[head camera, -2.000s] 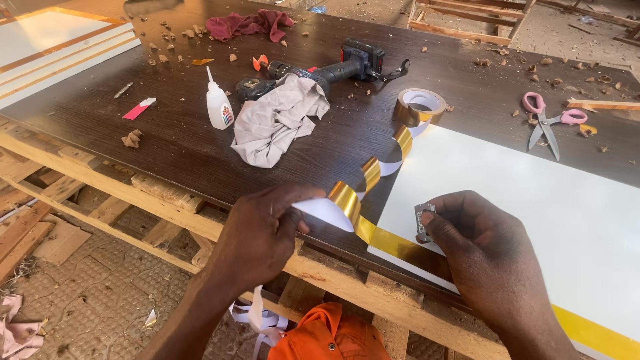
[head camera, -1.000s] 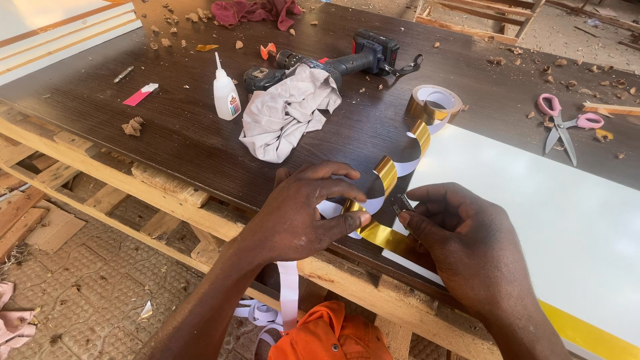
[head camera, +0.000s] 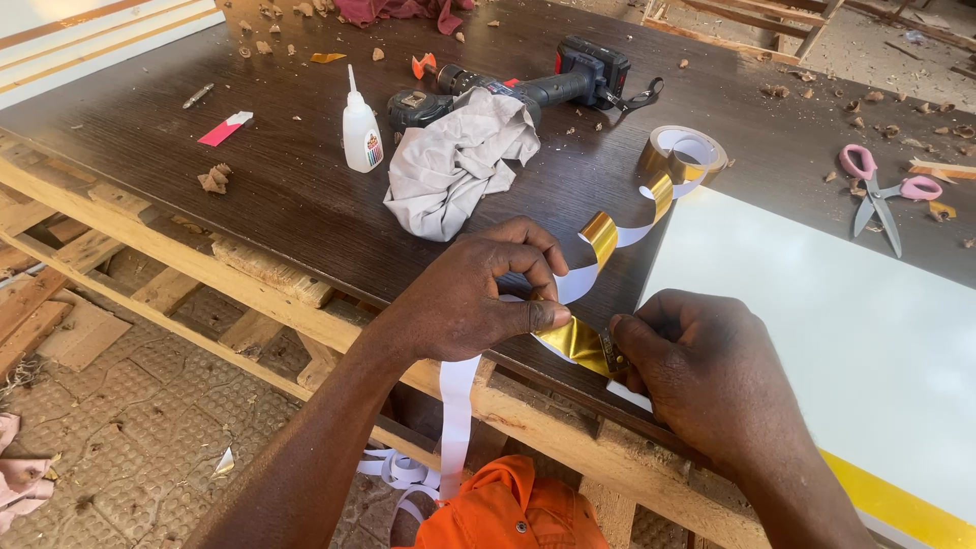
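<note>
My left hand (head camera: 496, 290) pinches the gold adhesive tape (head camera: 573, 343) between thumb and fingers near the table edge. In my right hand (head camera: 686, 366) is a small dark metal blade (head camera: 613, 357), held against the tape at the corner of a white panel (head camera: 823, 305). Gold edging (head camera: 892, 499) runs along the panel's near side. The tape curls back to its roll (head camera: 682, 152) at the panel's far corner. White backing strip (head camera: 456, 419) hangs below my left hand, over the table edge.
Beyond my hands lie a grey cloth (head camera: 457, 168), a cordless drill (head camera: 557, 84) and a white glue bottle (head camera: 361, 130). Pink-handled scissors (head camera: 877, 194) rest right of the roll. White panels (head camera: 99, 46) are stacked far left. Wood shavings (head camera: 216, 179) dot the dark table (head camera: 267, 198).
Two seconds ago the tape lay flat under the blade, with the left hand farther left on its white backing. The left hand has moved right to the gold tape, beside the right hand.
</note>
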